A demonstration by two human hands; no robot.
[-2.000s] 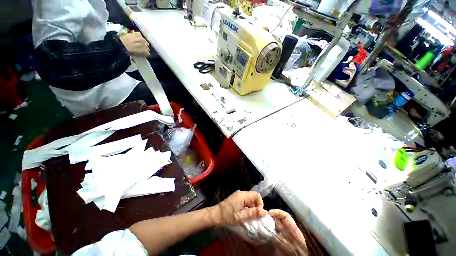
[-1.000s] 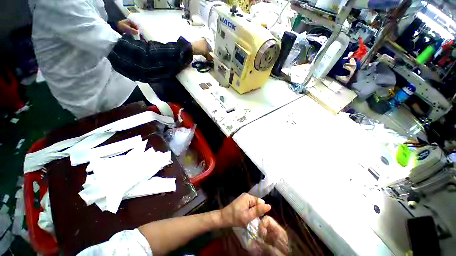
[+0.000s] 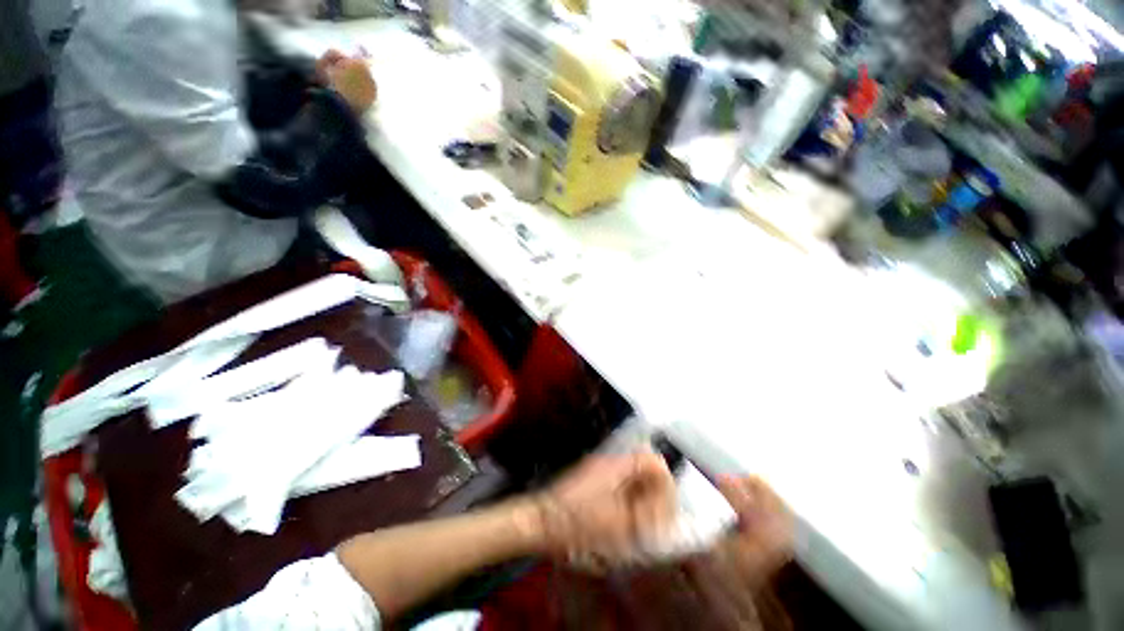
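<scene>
A small white fabric piece [image 3: 698, 513] is stretched between my two hands, over my lap at the table's front edge. My left hand [image 3: 616, 503] holds its left side with bent fingers. My right hand [image 3: 754, 537] holds its right end. Both hands are blurred, and the exact finger grip is hard to see. Flat white cut pieces [image 3: 290, 425] lie overlapping on the dark brown board [image 3: 148, 530] at the left.
A red basket [image 3: 484, 382] with clear bags is under the board. A long white table [image 3: 690, 358] carries a yellow and cream sewing machine [image 3: 589, 136]. A black phone-like rectangle [image 3: 1035, 542] is at the lower right. Another worker [image 3: 160, 136] sits at upper left beside a white strip [image 3: 351, 247].
The view has shifted and blurred. My hands have moved apart and up to the right, spreading the white piece. The neighbour's arm has drawn back from the yellow machine.
</scene>
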